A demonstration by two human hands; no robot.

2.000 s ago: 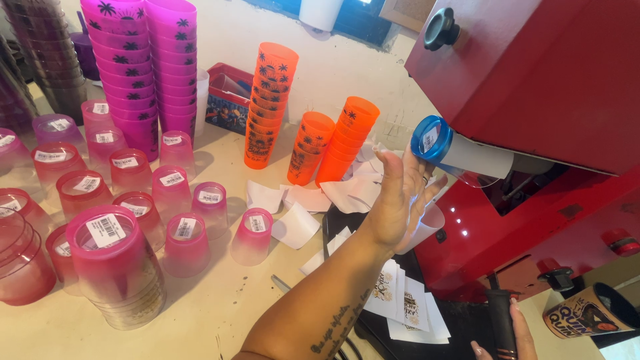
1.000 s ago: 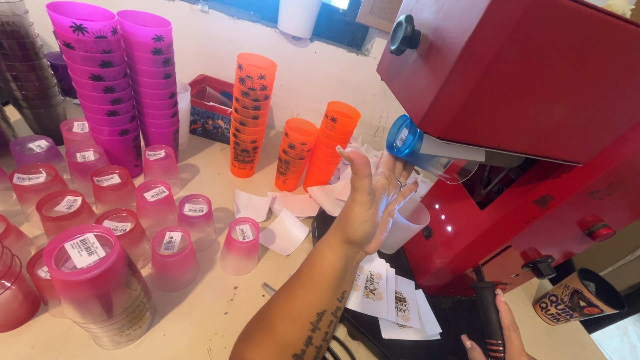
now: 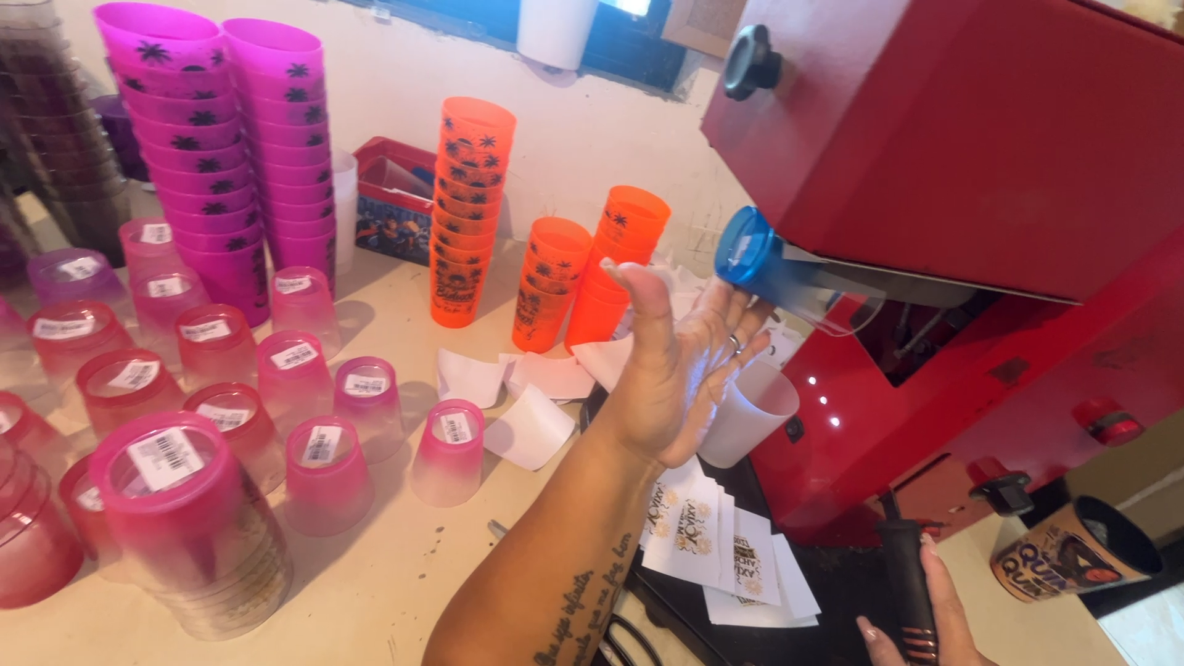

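Note:
My left hand (image 3: pixel 689 365) is raised palm up with its fingers apart, its fingertips just beneath a blue-based clear plastic cup (image 3: pixel 754 250). The cup lies sideways at the red press machine (image 3: pixel 953 120), with a paper sheet (image 3: pixel 851 287) against it; its far end is partly hidden under the housing. At the lower right, my right hand (image 3: pixel 925 615) is around the black lever handle (image 3: pixel 905 573) of the machine. A white cup (image 3: pixel 749 412) stands behind my left hand. Printed transfer papers (image 3: pixel 708 541) lie below, beside my left forearm.
Upside-down pink cups (image 3: pixel 328 462) with labels cover the table's left. Behind them rise magenta cup stacks (image 3: pixel 190 148) and orange cup stacks (image 3: pixel 467 213). A red box (image 3: pixel 393 203) stands by the wall. Blank paper pieces (image 3: pixel 529 425) lie mid-table. A printed dark cup (image 3: pixel 1064 550) stands at right.
The thumb of my left hand has spread away from the fingers, while the hand stays beneath the blue-based cup. My right hand remains at the lever handle. The view has shifted slightly.

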